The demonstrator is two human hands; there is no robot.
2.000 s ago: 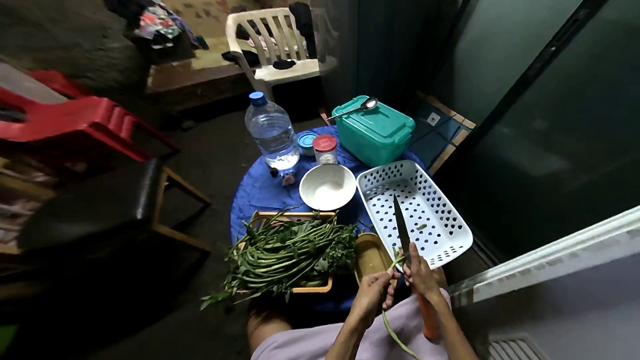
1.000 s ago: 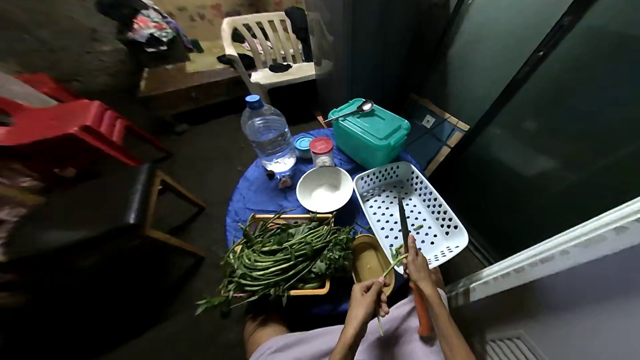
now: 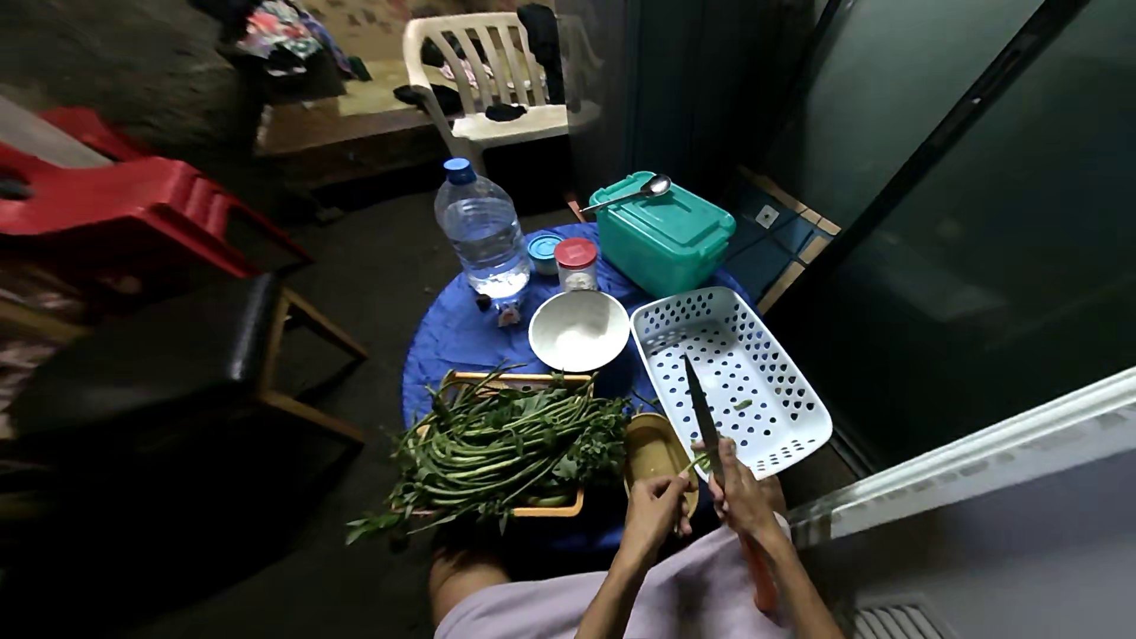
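Note:
My left hand (image 3: pixel 658 508) pinches a green vegetable stem (image 3: pixel 698 461) over the brownish oval dish (image 3: pixel 652 448). My right hand (image 3: pixel 741 495) holds a knife (image 3: pixel 701 404) with an orange handle; its dark blade points away from me over the white perforated basket (image 3: pixel 806 432). Fingers of my right hand are at the stem's other end, beside the blade. A small green piece (image 3: pixel 743 405) lies in that basket. To the left, long leafy green stems (image 3: pixel 506 444) heap over an orange-rimmed tray (image 3: pixel 550 511).
On the blue-covered round table (image 3: pixel 453 342) stand a white bowl (image 3: pixel 579 331), a large water bottle (image 3: pixel 484 232), a red-lidded jar (image 3: pixel 577 264), a blue-lidded tub (image 3: pixel 544 252) and a green lidded box (image 3: pixel 666 235) with a spoon (image 3: pixel 657 185) on top. A black-seated stool (image 3: pixel 151 355) is at left.
The stem between my hands hung long below them two seconds ago; now only a short length shows. My left hand has come up closer to my right hand since one second ago.

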